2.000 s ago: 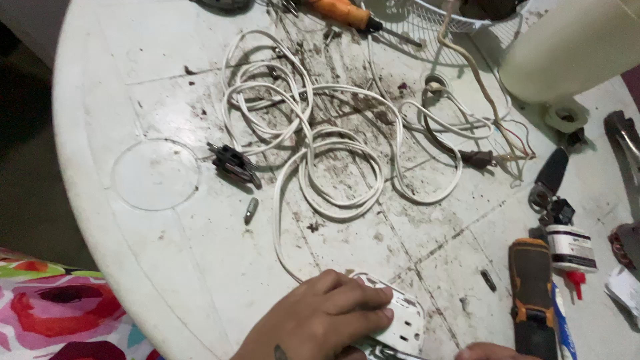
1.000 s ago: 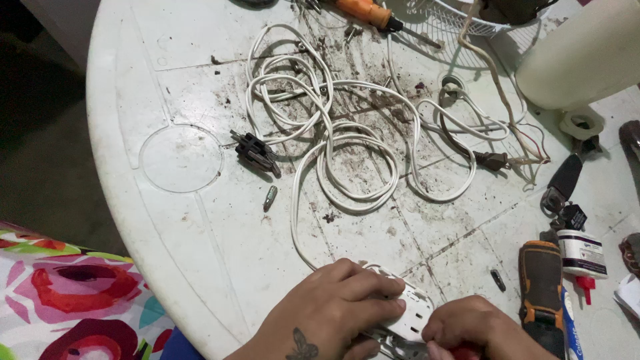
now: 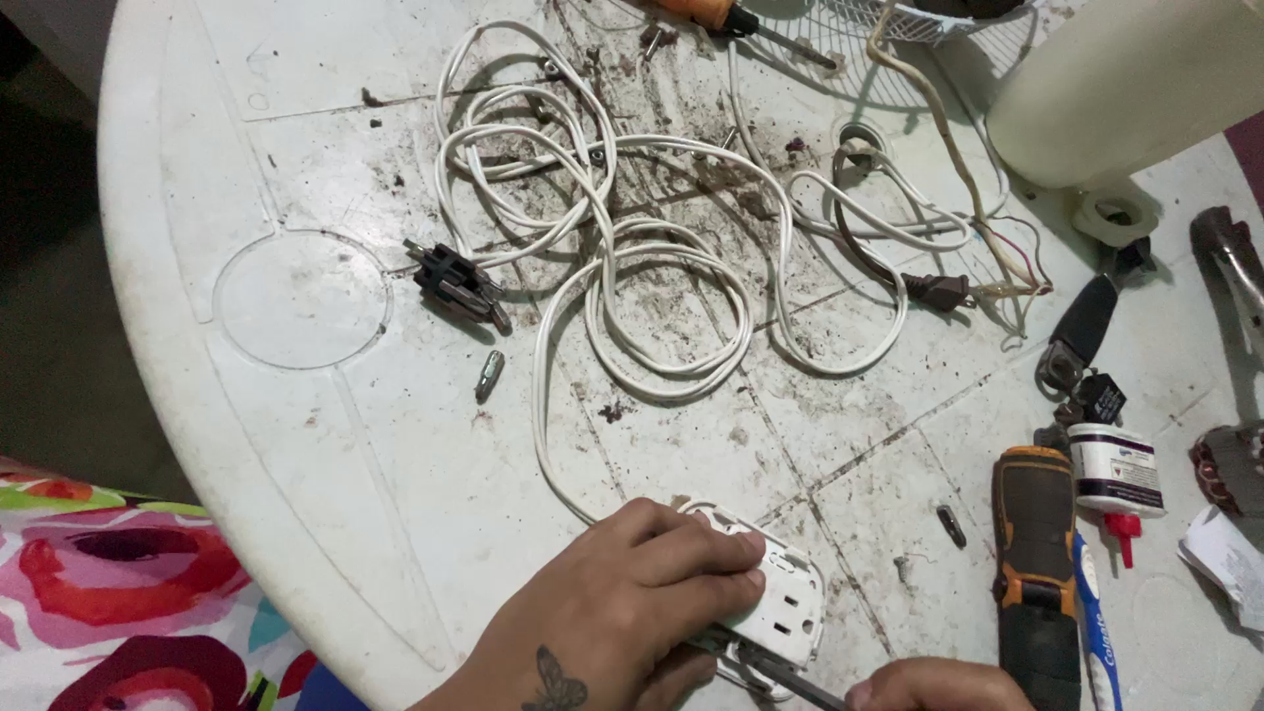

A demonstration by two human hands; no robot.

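My left hand (image 3: 632, 602) holds a white plastic outlet block (image 3: 790, 592) down on the table near the bottom centre, its fingers across the slotted face. A dark metal shaft (image 3: 790, 679), probably a screwdriver's, lies against the block's lower edge; my right hand (image 3: 933, 683) grips its other end, partly cut off by the bottom of the view. A white two-wire cord (image 3: 541, 395) runs from beside my left hand into loose coils farther up the table. A brown plug (image 3: 938, 292) lies by the coils on the right, and a black multi-prong piece (image 3: 457, 284) on the left.
On the round white table (image 3: 197, 415) are a screwdriver bit (image 3: 489, 376), another dark bit (image 3: 951, 526), an orange-and-black tool (image 3: 1035, 573), a toothbrush (image 3: 1096, 632) and a red-capped bottle (image 3: 1116, 469). Farther back are an orange-handled screwdriver (image 3: 790, 44), a white fan grille (image 3: 839, 59) and a large translucent container (image 3: 1116, 89).
My right hand has moved away from the block toward the right since one second ago, and the dark shaft now shows between them. My left hand stays on the block.
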